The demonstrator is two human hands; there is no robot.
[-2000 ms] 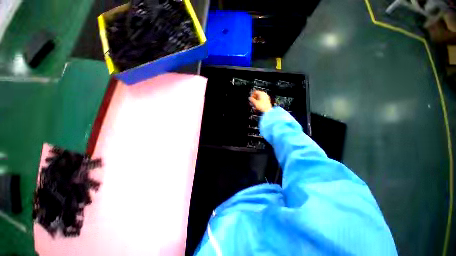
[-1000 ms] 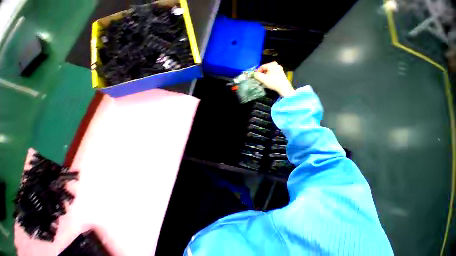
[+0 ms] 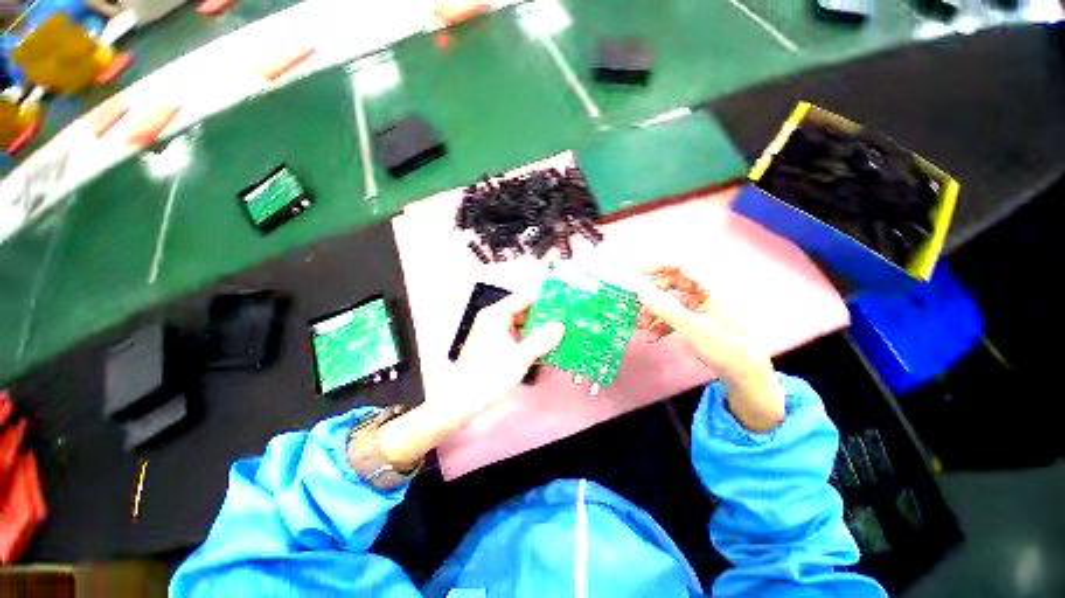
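Observation:
A green circuit board (image 3: 590,327) is held tilted above the pink mat (image 3: 759,275). My left hand (image 3: 491,362) grips its left side, thumb on its face. My right hand (image 3: 701,321) is at its right edge with fingers spread; whether it touches the board is unclear. A black housing (image 3: 477,313) lies on the mat, partly hidden behind my left hand. A pile of black toothed strips (image 3: 531,213) lies at the mat's far edge. A board-in-housing unit (image 3: 355,345) lies on the black bench, left of the mat.
Black housings (image 3: 138,371) sit on the bench at left. The green conveyor (image 3: 479,111) carries housings and another unit (image 3: 276,196). A dark-green block (image 3: 660,164) is beyond the mat. The yellow-rimmed parts bin (image 3: 818,240), blue container (image 3: 917,327) and component tray (image 3: 876,467) are at right.
The view has swung left from the tray to the mat and conveyor. The board picked up by my right hand at the tray is now over the mat, and my left hand has come into view holding it.

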